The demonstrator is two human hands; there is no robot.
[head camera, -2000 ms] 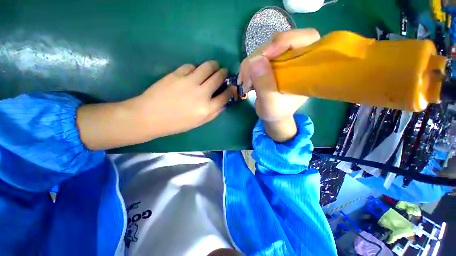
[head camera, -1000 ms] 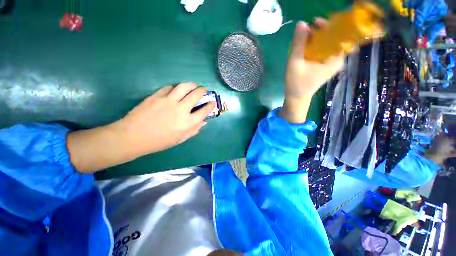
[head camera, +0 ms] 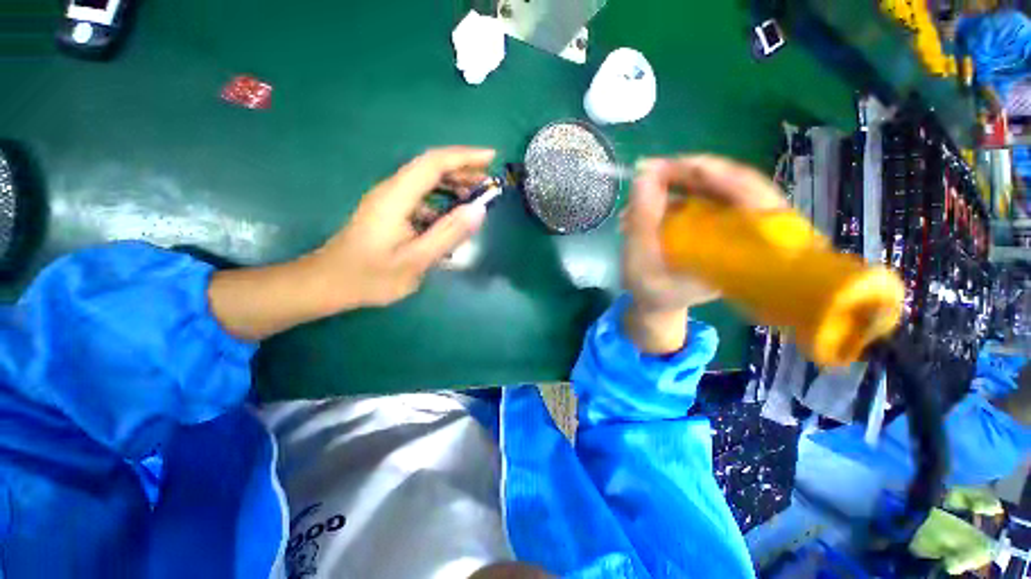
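Note:
My left hand (head camera: 390,232) holds a small dark phone-like assembly (head camera: 481,192) between thumb and fingers, tilted above the green mat. A short gold-brown end sticks out of it on the right. My right hand (head camera: 678,232) grips a large yellow tool (head camera: 780,271), blurred, with a thick black cord at its rear. Its thin tip points left towards a round silver-grey speckled dish (head camera: 570,178), which lies between my hands. Most of the assembly is hidden under my left fingers.
A white round pot (head camera: 621,86), a white wad (head camera: 479,48) and a metal bracket foot (head camera: 554,25) stand at the far side. A red packet (head camera: 248,92) and a phone unit (head camera: 95,25) lie far left. Black trays (head camera: 921,226) are stacked at right. Another speckled disc is at the left edge.
The yellow tool swung away to the upper right, then came back lower towards the dish. My left hand has lifted and turned the assembly. The view has shifted, showing more of the far side.

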